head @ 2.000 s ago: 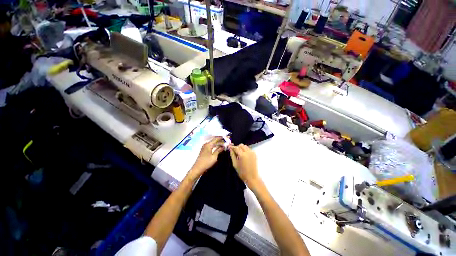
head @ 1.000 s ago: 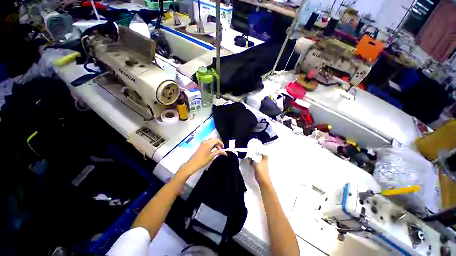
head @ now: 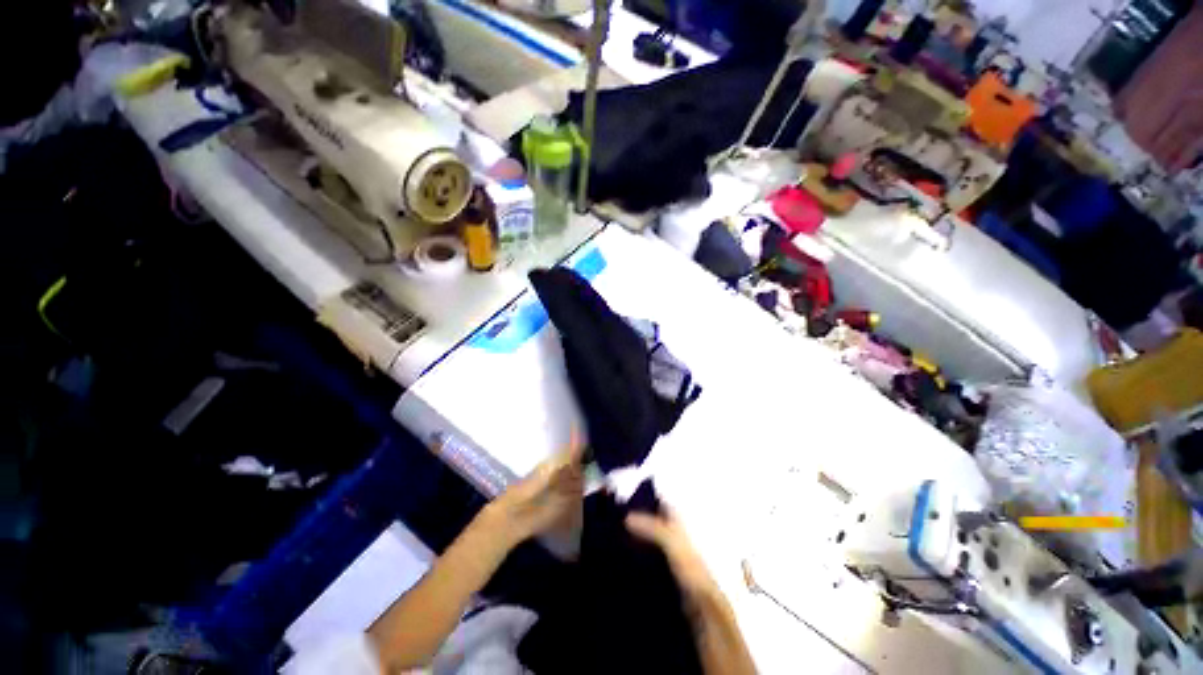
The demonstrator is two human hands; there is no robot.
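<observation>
A black garment piece (head: 620, 593) hangs between my hands at the table's front edge and reaches towards my lap. My left hand (head: 544, 496) is blurred at its upper left edge, with the fingers closed on it. My right hand (head: 660, 530) has its fingers closed on the right edge. A second black piece (head: 600, 363) lies stretched on the white table just beyond my hands, with a grey-white patterned part at its right side. A small white strip (head: 625, 477) shows between the hands and this piece, partly hidden.
The sewing machine head (head: 1009, 580) is at the lower right. An older cream machine (head: 337, 139) stands at the upper left, near a tape roll (head: 438, 253), an amber bottle (head: 479, 235) and a green bottle (head: 550, 169). Fabric scraps (head: 815, 284) lie behind the table. A blue crate (head: 297, 560) is at lower left.
Both hands have moved down towards me with the black piece. The white strip and bundle no longer show stretched between them. The far black piece now lies longer and nearer to me.
</observation>
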